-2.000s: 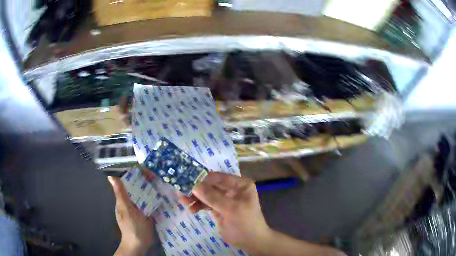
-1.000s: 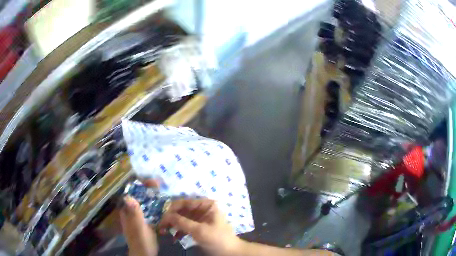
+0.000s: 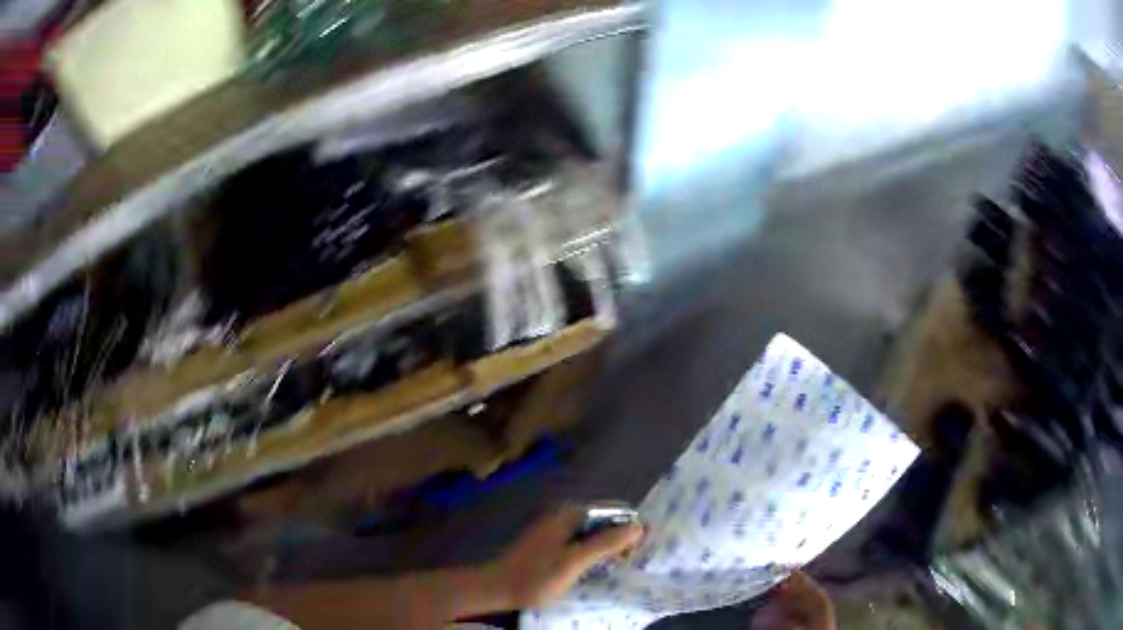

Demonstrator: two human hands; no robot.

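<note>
The large white adhesive sheet [image 3: 776,474] with blue print is at the lower right of centre, its far end raised and its near part curved. My left hand [image 3: 548,564] comes in from the lower left and is closed on the sheet's near left side. A small dark thing with a pale, shiny edge [image 3: 606,522] is at its fingers; blur hides whether it is the circuit board. My right hand [image 3: 798,603] is cut off by the bottom edge, its fingers closed at the sheet's lower edge. No small adhesive pad can be made out.
A blurred shelf with a wrapped edge [image 3: 308,105] runs across the left. Cartons [image 3: 406,400] with dark parts stand below it, and a blue thing [image 3: 499,474] lies lower. A cream bin [image 3: 148,62] is at the upper left. Dark goods [image 3: 1059,283] and shiny wrap are at the right.
The view has swung back left from a second ago. The hands have moved apart and down to the right in the picture. The sheet now extends up and right, and the board's face no longer shows.
</note>
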